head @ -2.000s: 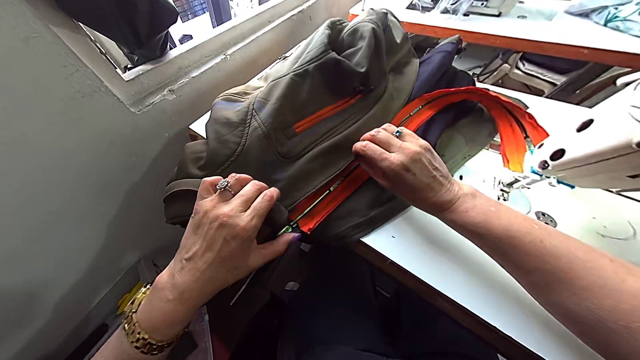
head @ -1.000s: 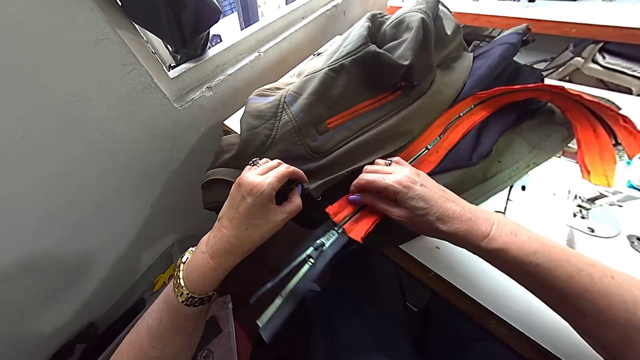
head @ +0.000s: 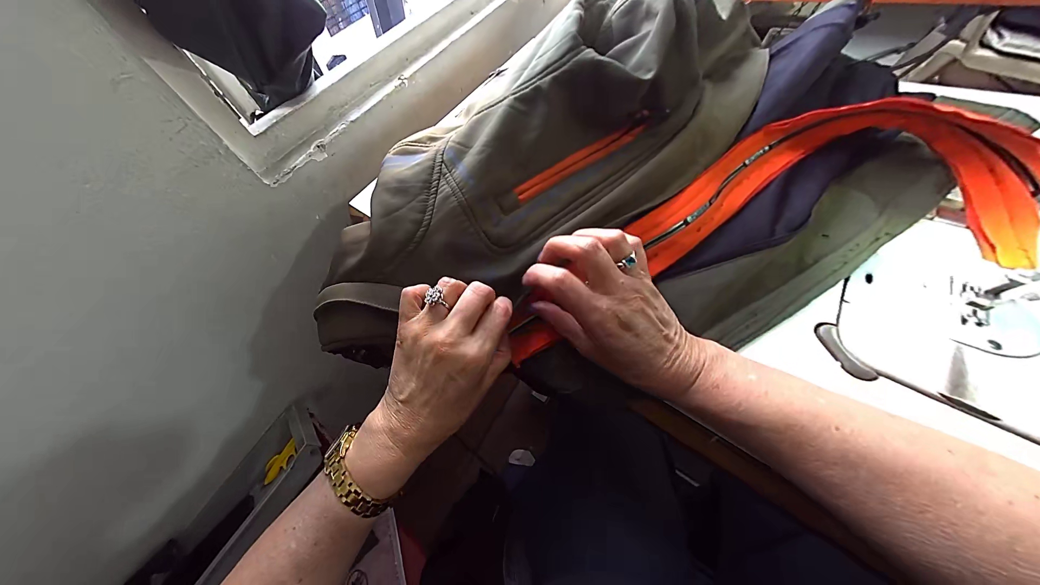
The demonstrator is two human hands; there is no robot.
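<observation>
An olive jacket point(head: 569, 154) with an orange-trimmed pocket lies over the table's edge. A long orange zipper tape point(head: 812, 130) curves along its front opening and over to the right. My left hand point(head: 451, 349), fingers curled, pinches the jacket's edge by the lower end of the tape; its fingertips are hidden. Just to the right, my right hand point(head: 601, 305) grips the orange tape against the jacket, thumb beneath. The dark navy lining point(head: 780, 179) shows behind the tape.
A sewing machine's needle plate and presser foot point(head: 987, 305) are at the right on a white table point(head: 812, 333). A wall and window frame point(head: 325, 122) rise on the left. Below the left wrist stands a drawer or tray point(head: 305, 439) holding something yellow.
A second ago a dark zipper end with a pale strip hung below the hands; it no longer shows there. The hands have come closer together at the jacket's edge. The view has shifted.
</observation>
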